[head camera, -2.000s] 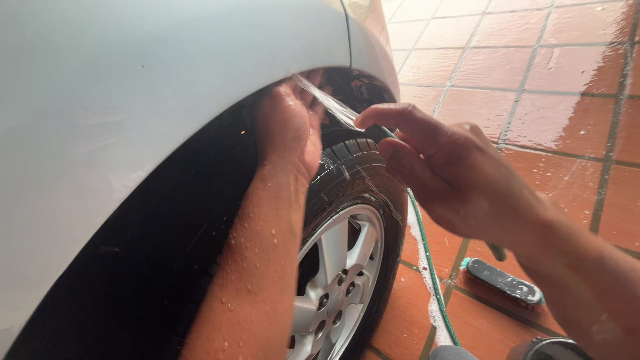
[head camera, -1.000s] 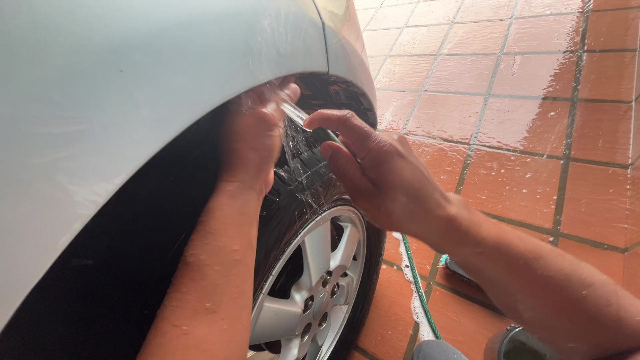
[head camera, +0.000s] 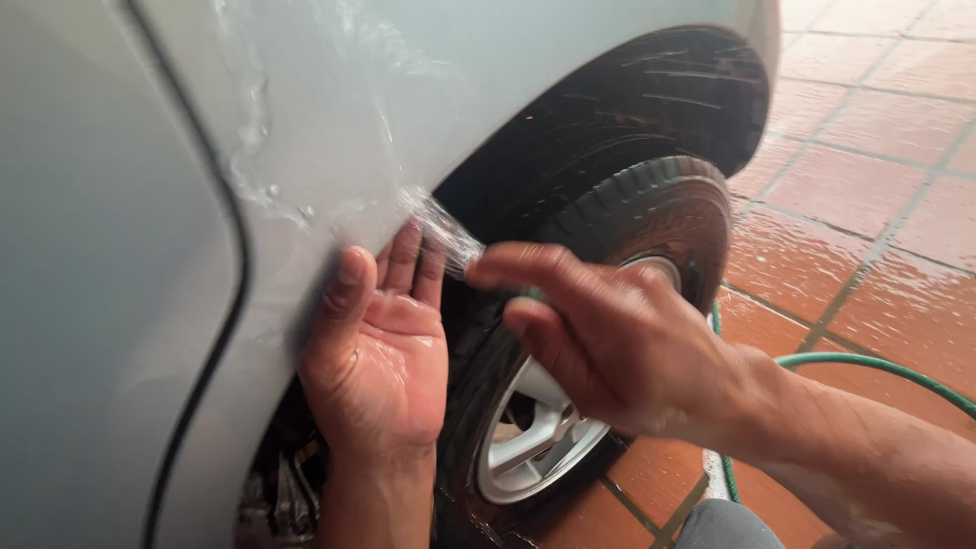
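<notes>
My right hand (head camera: 610, 328) grips the end of a green hose (head camera: 877, 364), its index finger over the mouth. A fan of water (head camera: 446, 229) sprays from it to the left, onto the silver car body panel (head camera: 320, 137) at the wheel arch edge. My left hand (head camera: 389, 358) is wet and raised, palm toward me and fingers up, at the arch lip; it holds nothing that I can see. Its fingertips are partly behind the spray. Just right of it are the black tyre (head camera: 656, 206) and its silver alloy wheel (head camera: 534, 450), partly hidden by my right hand and forearm.
Wet terracotta floor tiles (head camera: 900, 305) lie to the right of the car. The hose runs over them behind my right forearm. A dark panel gap (head camera: 242, 259) curves down the car body at left. My knee (head camera: 724, 526) shows at the bottom edge.
The view has shifted along the car, bringing the panel gap into sight. My left hand has come out from inside the wheel arch to its lip. The spray now hits the outer body panel.
</notes>
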